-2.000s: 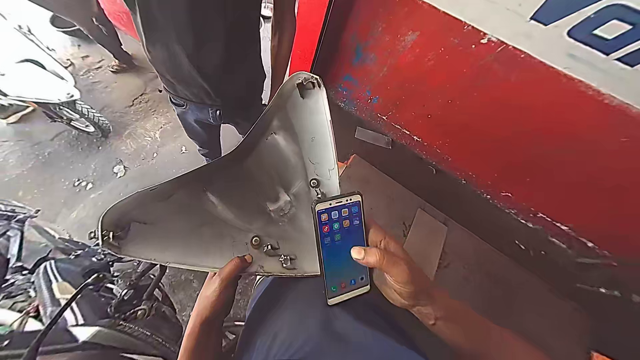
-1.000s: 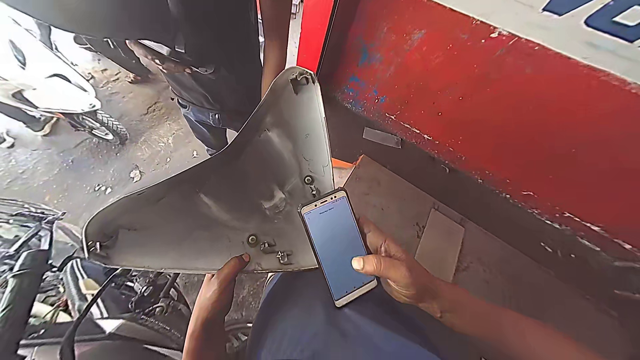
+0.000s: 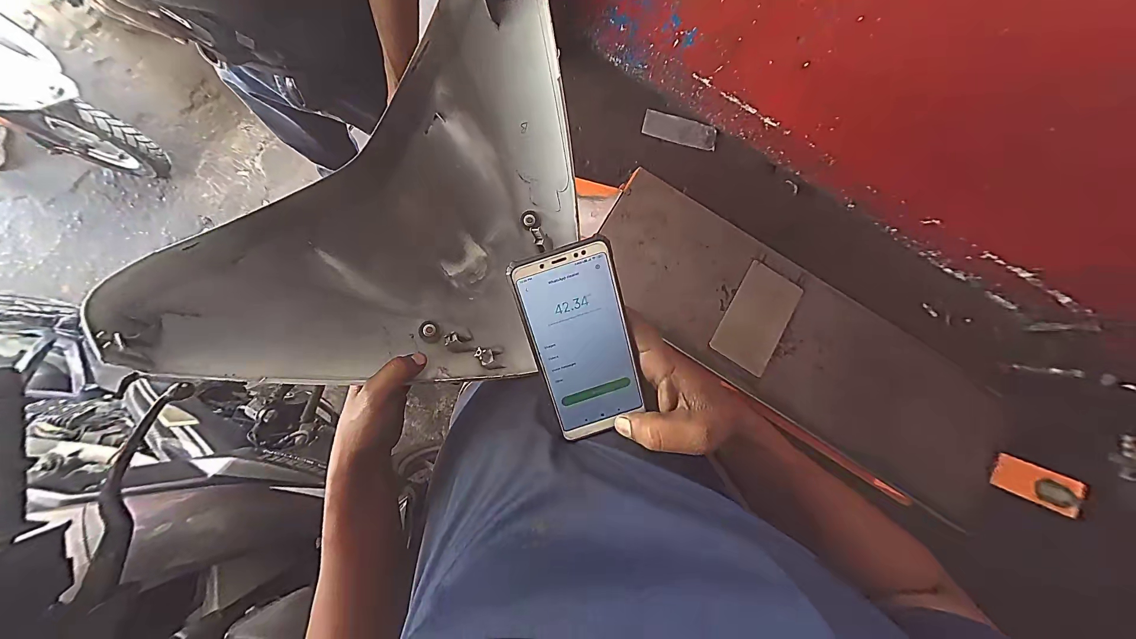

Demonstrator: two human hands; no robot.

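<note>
My left hand (image 3: 380, 404) grips the lower edge of a grey vehicle body panel (image 3: 355, 240), thumb on its inner face and fingers hidden beneath. Small metal fasteners (image 3: 429, 331) sit on the panel near my thumb, and another fastener (image 3: 530, 219) is higher up on its right side. My right hand (image 3: 679, 399) holds a smartphone (image 3: 581, 342), with the thumb at the screen's lower right corner. The lit phone overlaps the panel's lower right corner, and its screen shows text and a green button.
Motorcycle parts (image 3: 177, 497) fill the lower left. Another person (image 3: 302, 71) stands beyond the panel. A motorcycle wheel (image 3: 115, 138) is at upper left. To the right are a brown board (image 3: 852, 355) with a flat rectangular piece (image 3: 757, 318), an orange object (image 3: 1038, 485) and a red painted surface (image 3: 932, 133).
The phone's screen has gone from app icons, through a nearly blank page, to a page with a green button. Both hands keep their holds. The view has shifted closer to the panel.
</note>
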